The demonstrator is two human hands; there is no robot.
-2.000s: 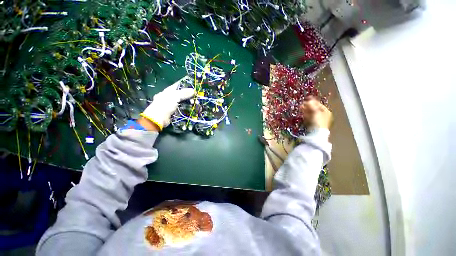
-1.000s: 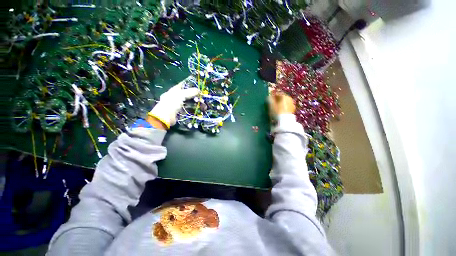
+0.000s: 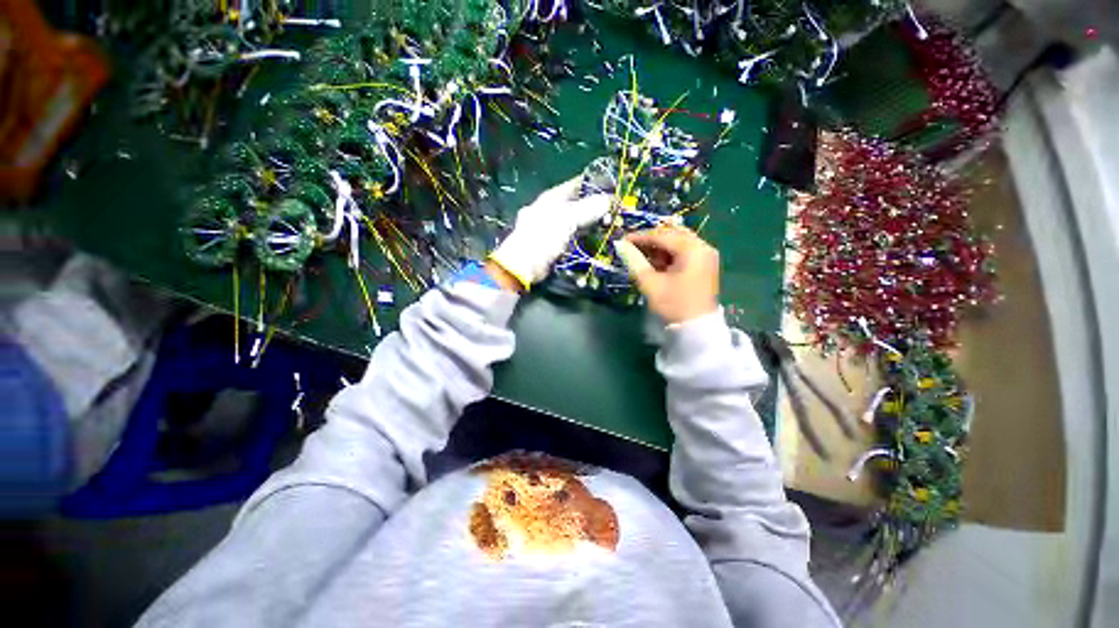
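Observation:
A wired unit (image 3: pixel 644 153) of green rings with white and yellow wires lies on the green mat (image 3: pixel 577 368) in front of me. My left hand (image 3: pixel 550 231), in a white glove with a yellow cuff, holds its left side. My bare right hand (image 3: pixel 679 272) is at its lower right part, thumb and index finger close together at the wires. Whether a small piece is between these fingertips is too small to tell. A pile of red-and-silver pieces (image 3: pixel 890 239) lies to the right on the brown board.
A long heap of green wired units (image 3: pixel 356 135) covers the left; more lie at the far side (image 3: pixel 761 31). Green-yellow units (image 3: pixel 926 429) lie below the red pile. Dark pliers (image 3: pixel 820 399), a black block (image 3: pixel 789 147), an orange object (image 3: pixel 43 98) and a blue stool (image 3: pixel 184 472) also show.
My right hand has moved from the red pile, past the mat's right edge, to the wired unit. My left hand stays on the unit. The whole view has shifted, showing more at the left.

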